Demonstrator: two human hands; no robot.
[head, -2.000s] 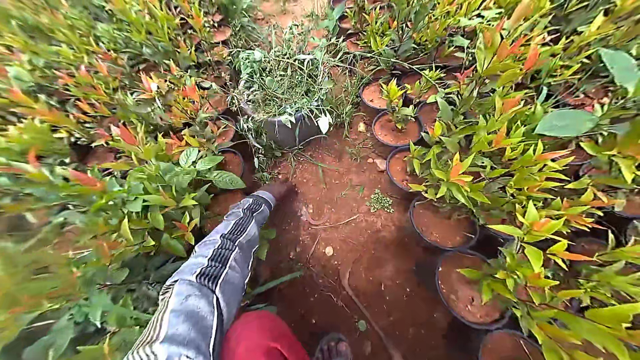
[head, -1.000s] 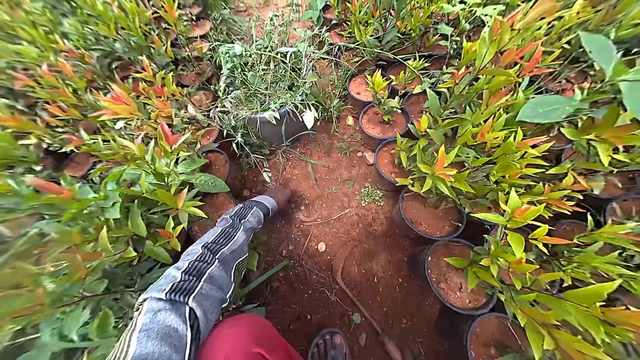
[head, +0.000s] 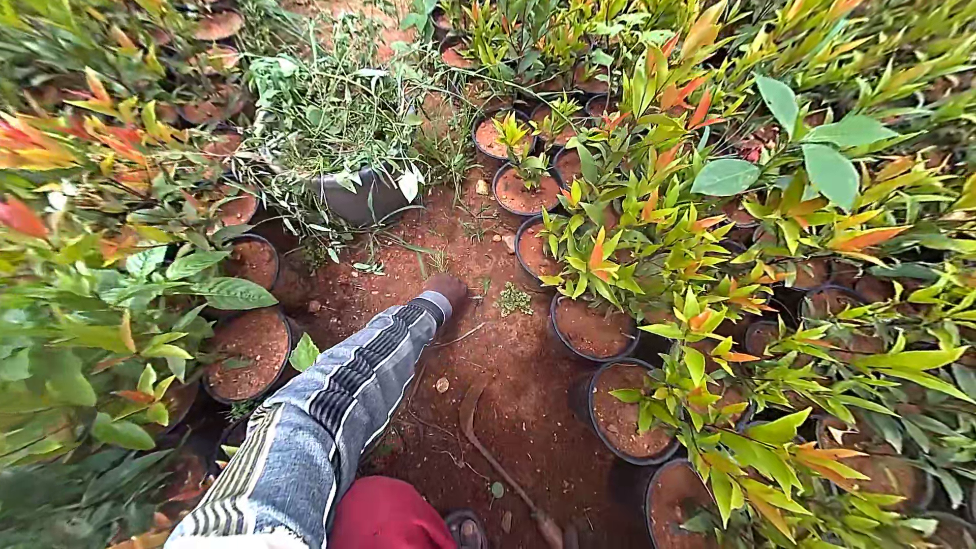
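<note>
My left hand [head: 446, 292], in a grey striped sleeve, is down at the red soil between the potted plants. Its fingers are too dark and small to make out, so whether they hold anything is unclear. Just beyond it stands a thin grass tuft [head: 438, 261], and a low weed [head: 514, 300] grows to its right. A dark tub [head: 366, 200] heaped with pulled weeds [head: 335, 114] sits farther up the path. What looks like a sickle [head: 488, 450] lies on the soil below the hand, its handle towards the bottom edge. My right hand is out of view.
Black pots of red-tipped shrubs line the path, among them a right-hand pot [head: 595, 328] and a left-hand pot [head: 248, 354]. Small stones [head: 442, 384] dot the soil. My red-clothed knee [head: 389, 515] and a sandalled foot [head: 467, 528] are at the bottom.
My left hand has moved right over the soil, closer to the low weed. The view has shifted somewhat.
</note>
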